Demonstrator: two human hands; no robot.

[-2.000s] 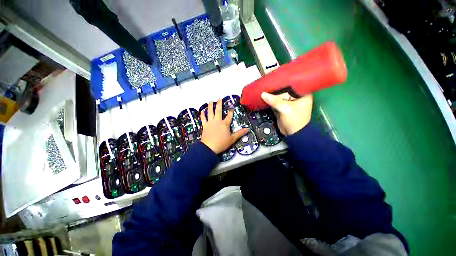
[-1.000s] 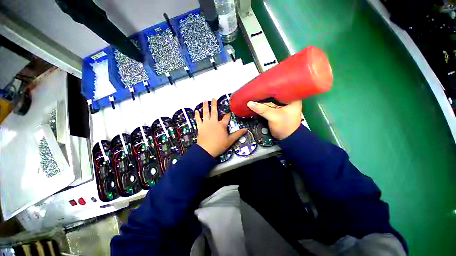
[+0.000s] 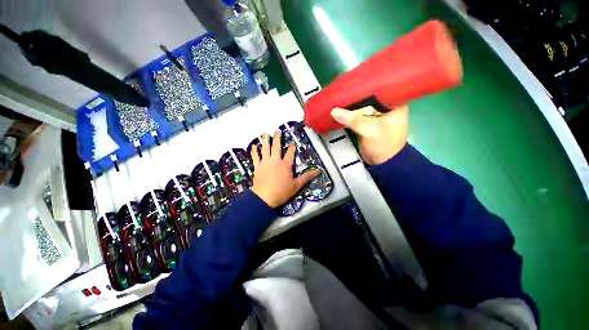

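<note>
A row of open black housings (image 3: 146, 241) with circuit boards and red wires inside lies on a white fixture (image 3: 139, 182). My left hand (image 3: 275, 174) lies with spread fingers over the housings near the right end of the row and presses or steadies them. My right hand (image 3: 381, 133) is wrapped around a large red bottle (image 3: 400, 67), held tilted, its narrower end at the upper end of the rightmost housing (image 3: 312, 161). Whether the bottle's end touches the housing cannot be told.
Blue bins (image 3: 218, 69) with silver screws stand along the back. A clear bottle (image 3: 248, 36) stands beside them. A black tool (image 3: 74, 63) hangs at upper left. A green conveyor (image 3: 510, 167) runs at right behind a metal rail (image 3: 363, 182). A white tray (image 3: 32, 258) lies at left.
The view has shifted. The red bottle and my right hand have moved right and up relative to the housings. The housing at the right end, seen before, no longer shows. My left hand stays on the row.
</note>
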